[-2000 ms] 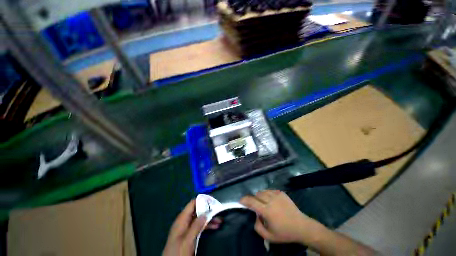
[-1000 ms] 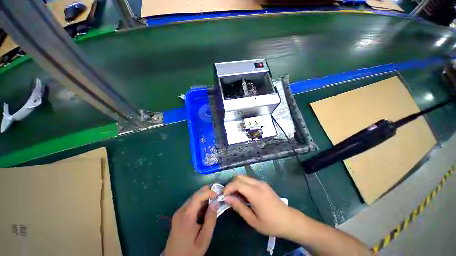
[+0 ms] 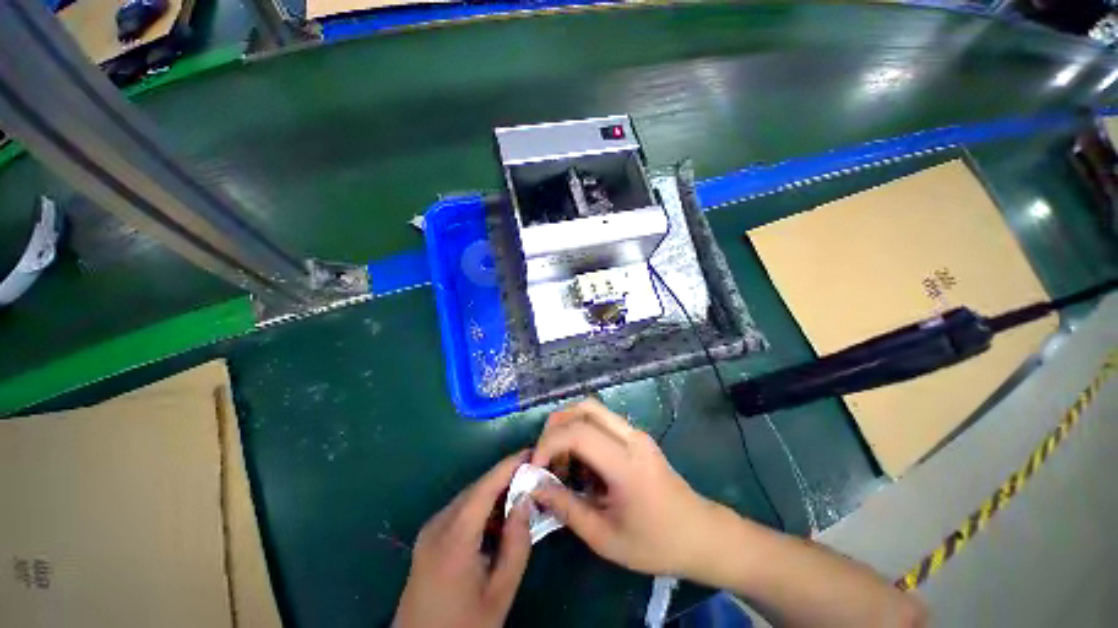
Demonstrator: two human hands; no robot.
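Note:
A white plastic cat-ear headband (image 3: 531, 501) shows as one ear between my fingers at the bottom middle. My left hand (image 3: 472, 540) grips it from the left. My right hand (image 3: 619, 491) has its thumb and fingers on the ear from the right. A white end of the band hangs below my right wrist. The rest of the band and any small part at the ear are hidden by my fingers. The silver-white screw feeder (image 3: 576, 227), with a red switch, stands beyond my hands on a grey speckled pad (image 3: 638, 363).
A blue tray (image 3: 454, 356) lies under and left of the feeder. A black electric screwdriver (image 3: 864, 364) reaches over the right cardboard (image 3: 797, 276). More cardboard (image 3: 110, 491) lies at left. A metal post (image 3: 159, 160) rises by the green conveyor (image 3: 368, 135). Another white headband (image 3: 34, 252) is at far left.
The headband is turned so its arc no longer faces me, and both hands are close together at one ear. The view has tilted down. The conveyor headband has shifted left towards the picture's edge.

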